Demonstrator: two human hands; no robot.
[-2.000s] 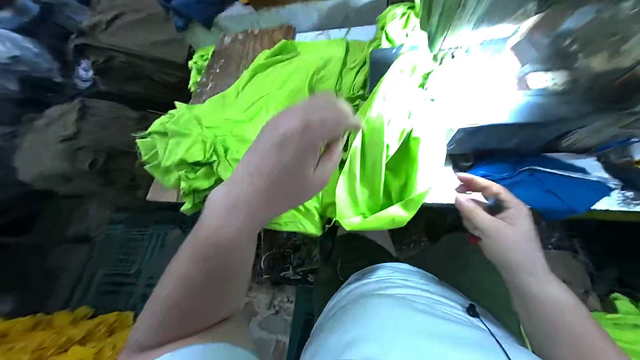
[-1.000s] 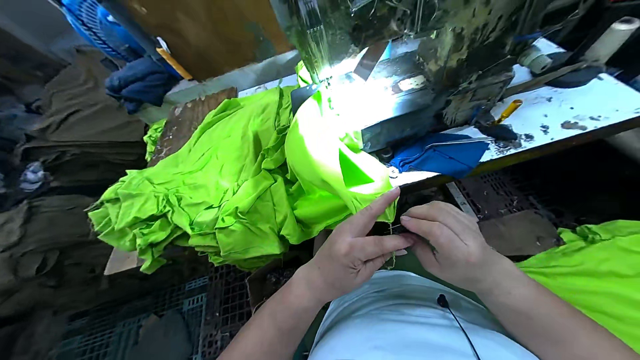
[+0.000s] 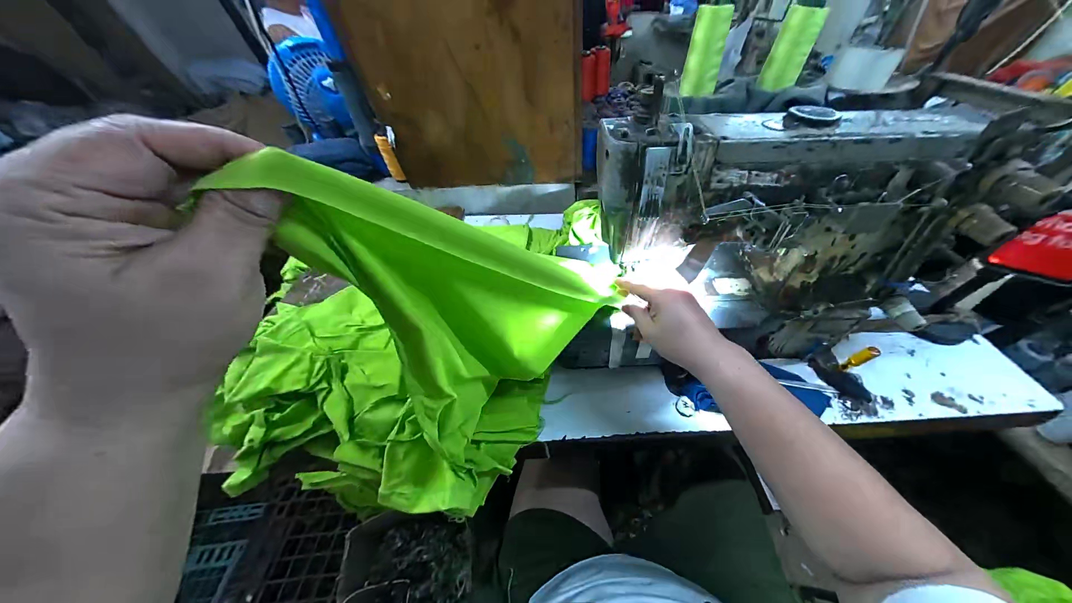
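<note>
Lime-green fabric [image 3: 469,293] is stretched between my two hands. My left hand [image 3: 159,184], raised close to the camera at the left, is closed on one edge of it. The fingertips of my right hand [image 3: 670,322] pinch the other end, just in front of the lit needle area of an industrial sewing machine [image 3: 754,201]. Glare hides the needle and the presser foot. More crumpled lime-green fabric [image 3: 335,377] lies in a heap below the stretched piece and hangs over the table's front edge.
On the white tabletop [image 3: 946,368] lie blue cloth [image 3: 796,389] and a yellow-handled tool [image 3: 860,358]. Green thread cones [image 3: 708,50] stand behind the machine. A wooden board [image 3: 469,92] and a blue fan [image 3: 310,84] are at the back left. Plastic crates [image 3: 234,544] sit at the lower left.
My hands were together at the fabric's edge a second ago; now they are far apart, the left one raised with the fabric pulled taut. The view has tilted up toward the machine.
</note>
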